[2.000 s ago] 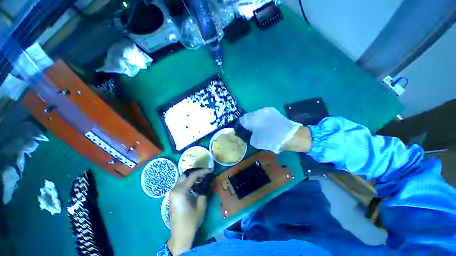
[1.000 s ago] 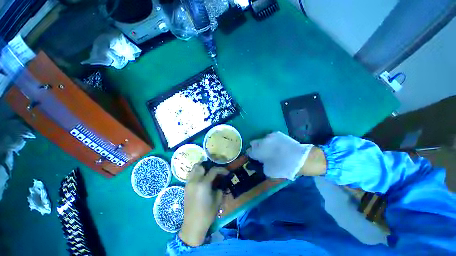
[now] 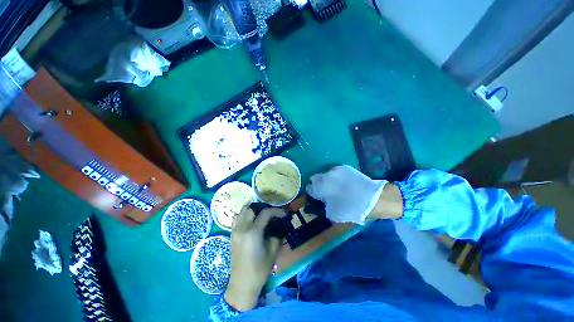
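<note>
The reddish-brown jig base point(image 3: 304, 250) lies at the bench's near edge with a black centre. Small brass-coloured pieces point(image 3: 303, 217) show on the black workpiece point(image 3: 304, 234) over that centre. My left hand point(image 3: 250, 255), mostly bare with black at the fingertips, is at the workpiece's left side. My right hand point(image 3: 346, 194), in a white glove, has its fingertips at the right side. The fingertips of both hands are partly hidden against the black parts, so I cannot tell whether either grips anything.
Dishes of brass-coloured parts point(image 3: 277, 181) and silver-grey pieces point(image 3: 186, 224) stand left of the jig. Behind are a black tray of white parts point(image 3: 221, 151) and a hanging screwdriver point(image 3: 252, 38). The black cover plate point(image 3: 381, 148) lies right, an orange-brown fixture point(image 3: 82, 148) left.
My right hand has come from beside the dish to the jig. My left hand has moved onto the jig's left side. Brass-coloured pieces now show at its centre. The view has shifted slightly.
</note>
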